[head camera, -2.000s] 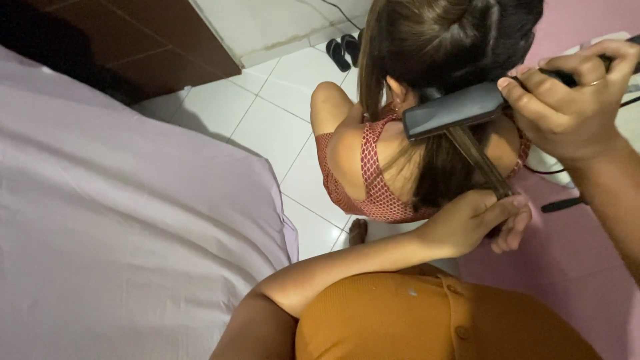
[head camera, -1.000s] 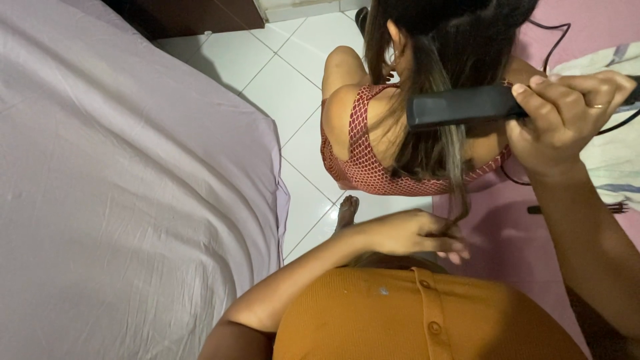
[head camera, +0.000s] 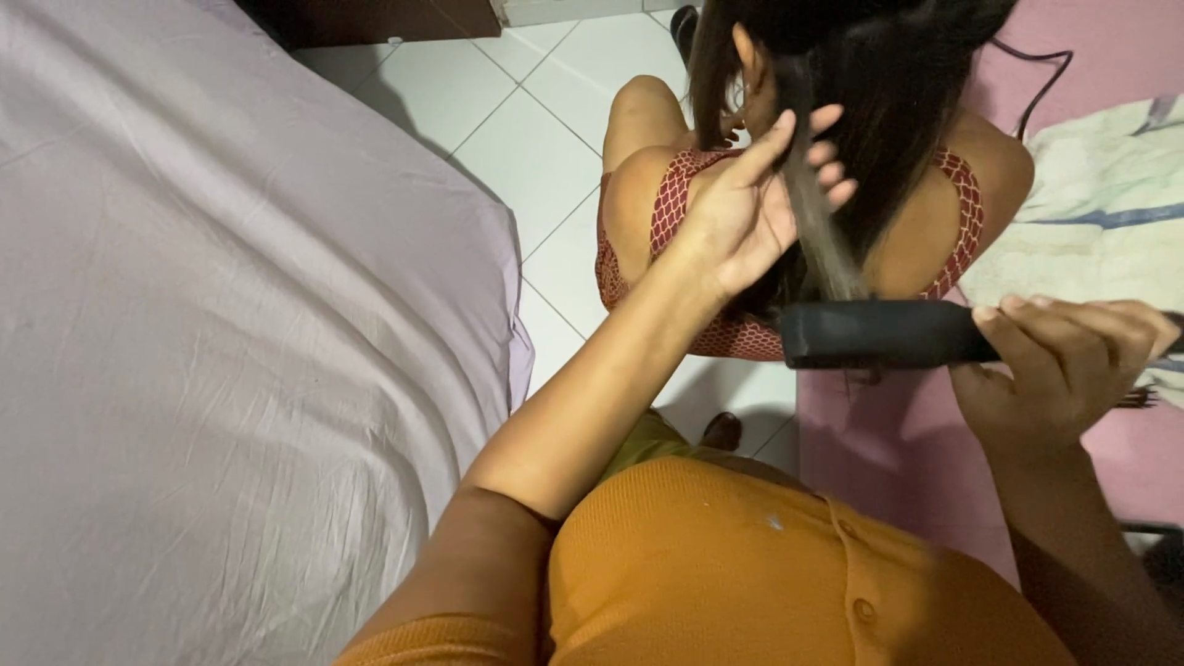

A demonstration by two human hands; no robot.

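A black hair straightener [head camera: 879, 333] lies across the lower end of a lock of hair [head camera: 819, 227] of a seated person, whose back is toward me. My right hand [head camera: 1064, 370] is closed around its handle, at the right. Higher up, beside the same lock, my left hand [head camera: 763, 199] is palm up with its fingers apart; the lock passes over or between them without a plain grip. The person's dark long hair [head camera: 879, 111] hangs over a red patterned top [head camera: 673, 199]. The plates of the straightener are hidden from above.
A bed or table under a pale lilac sheet [head camera: 277, 324] fills the left side. White floor tiles [head camera: 527, 176] show between it and the person. On the pink surface [head camera: 888, 462] at the right are a striped cloth [head camera: 1101, 203], a black cord [head camera: 1045, 83] and a bristled tool, partly hidden.
My left hand has moved up from the ends of the hair to beside the upper lock and its fingers have spread. The straightener in my right hand has moved down to the lock's lower end.
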